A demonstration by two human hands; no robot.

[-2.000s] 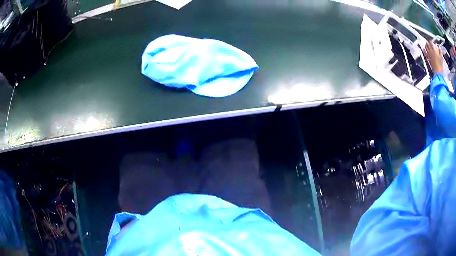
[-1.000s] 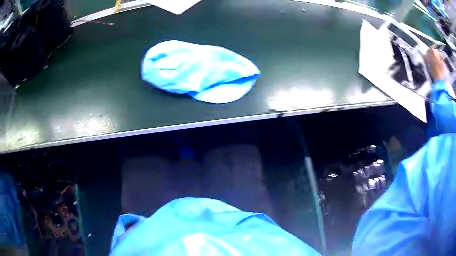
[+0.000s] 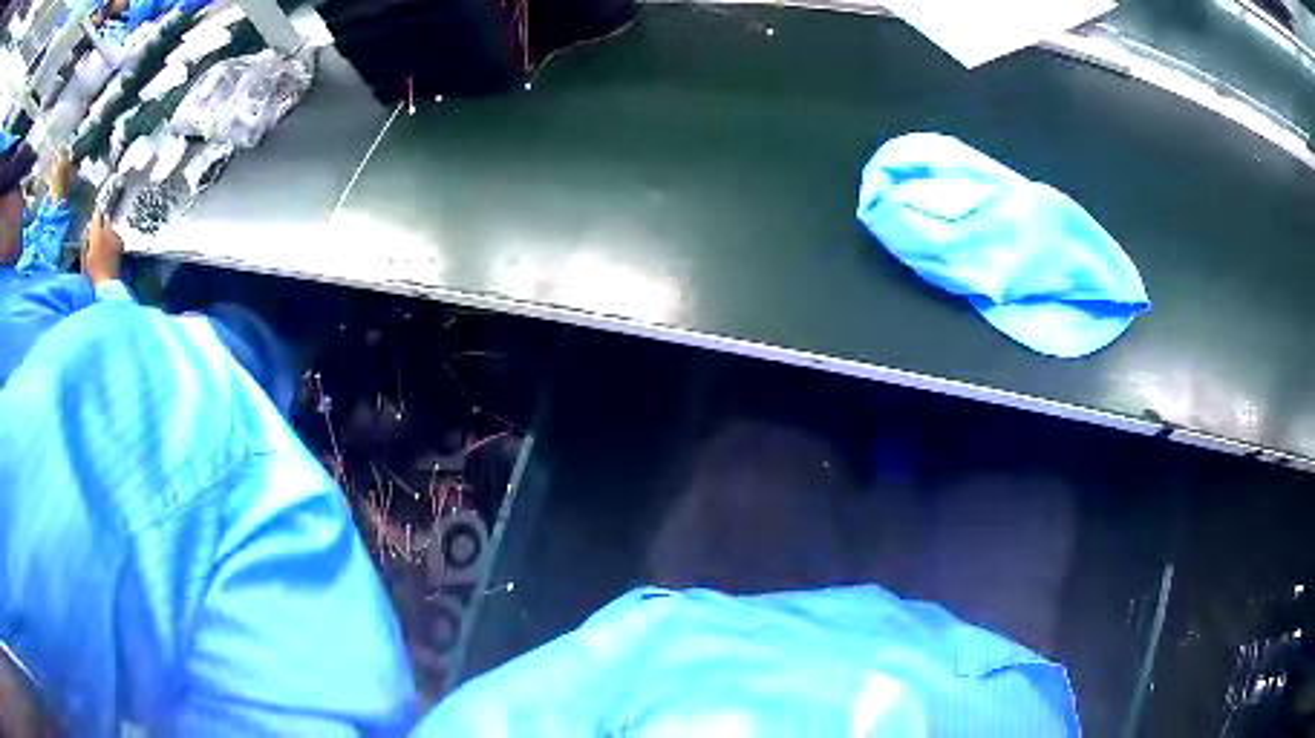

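Neither my left hand nor my right hand is in the picture; only the front of my light-blue smock shows at the bottom. A light-blue work cap lies on the glossy dark-green bench, right of centre, its peak towards the lower right. A black pile of stacked fans stands at the bench's upper left, cut off by the top edge, with thin wires trailing from it. A white sheet lies at the far side, partly out of the picture.
Below the bench at left, a dark fan crate holds round fans and tangled reddish leads. A person in a blue smock sits close at left, a hand at the bench. Plastic bags and another worker are beyond. Shiny parts show dimly at lower right.
The view has swung left. The cap, black pile and fan crate now appear farther right. The white housing and the person at the right have left the picture; people at left have come in.
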